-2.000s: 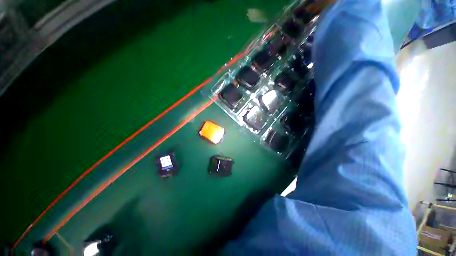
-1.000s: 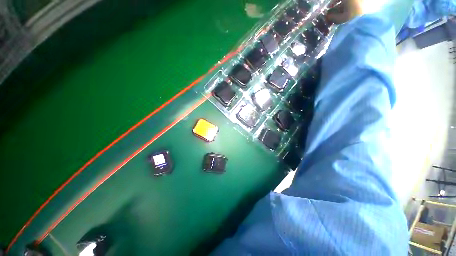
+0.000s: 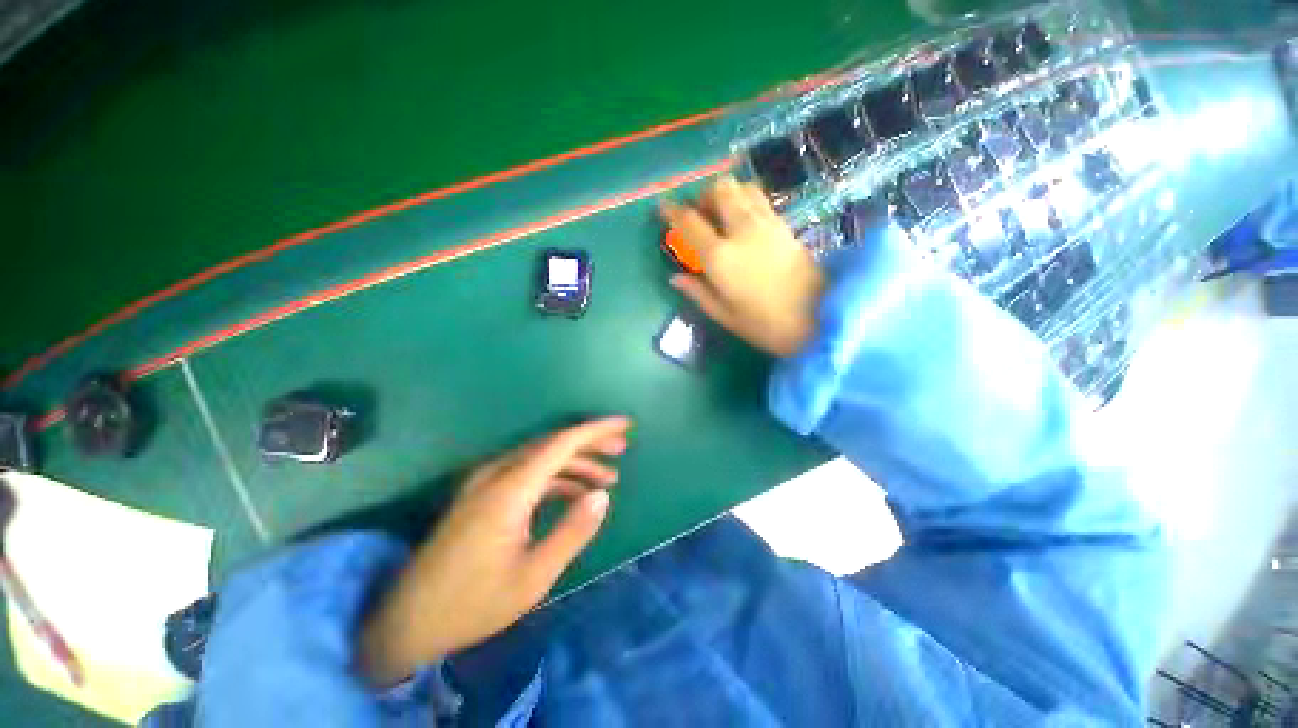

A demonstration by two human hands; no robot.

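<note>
My right hand has its fingers and thumb around the sides of a square watch with an orange screen, partly covered by the hand. A square watch with a white code-like patch lies left of it. Another square watch with a pale lit screen lies below my right hand. My left hand is empty over the bench's near edge, fingers apart and curved. A black watch with a grey-black face lies farther left.
A clear blister tray with rows of black watches lies on the right. A round black watch and a dark block are at far left. White-yellow paper with a pink-red pen lies at lower left. White line crosses the green bench.
The view has shifted. My right hand has come back from the tray's far part to the orange-screen watch. My left hand has come into view. The formerly dark lower watch now shows a pale screen.
</note>
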